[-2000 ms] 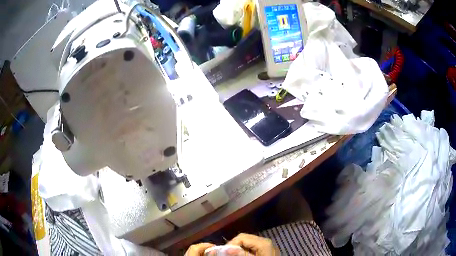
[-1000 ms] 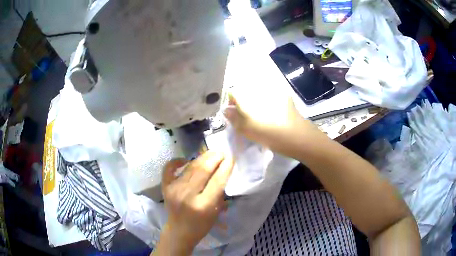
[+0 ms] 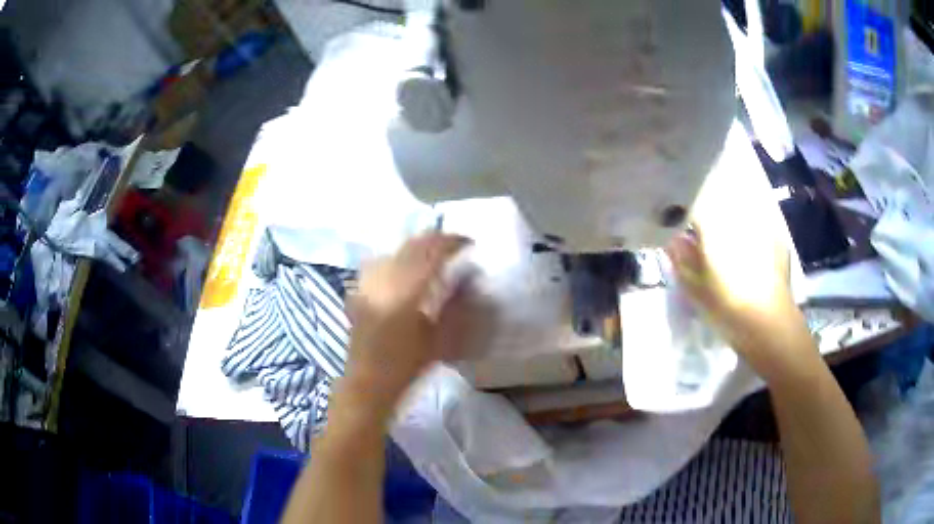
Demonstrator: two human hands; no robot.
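A white garment piece [image 3: 671, 353] lies at the right of the needle area [image 3: 599, 292] and drapes down over the front table edge towards my lap. My right hand [image 3: 732, 281] holds its upper part close beside the machine head [image 3: 584, 113]. My left hand [image 3: 415, 302] is blurred, left of the needle area and over the machine's front left. White cloth shows around its fingers, but whether it grips any is unclear. The needle tip is hidden under the head.
A striped cloth [image 3: 292, 343] lies on the left table extension [image 3: 220, 374], beside more white cloth. At the right are a dark phone [image 3: 814, 225], partly hidden, a white cloth bundle [image 3: 906, 184] and a control panel [image 3: 865, 67]. Blue bins [image 3: 271, 486] stand low at the left.
Both hands came up from the lap to the machine with the white piece. Since then my left hand has moved left, away from the needle area; my right hand stays beside it. The view has swung left.
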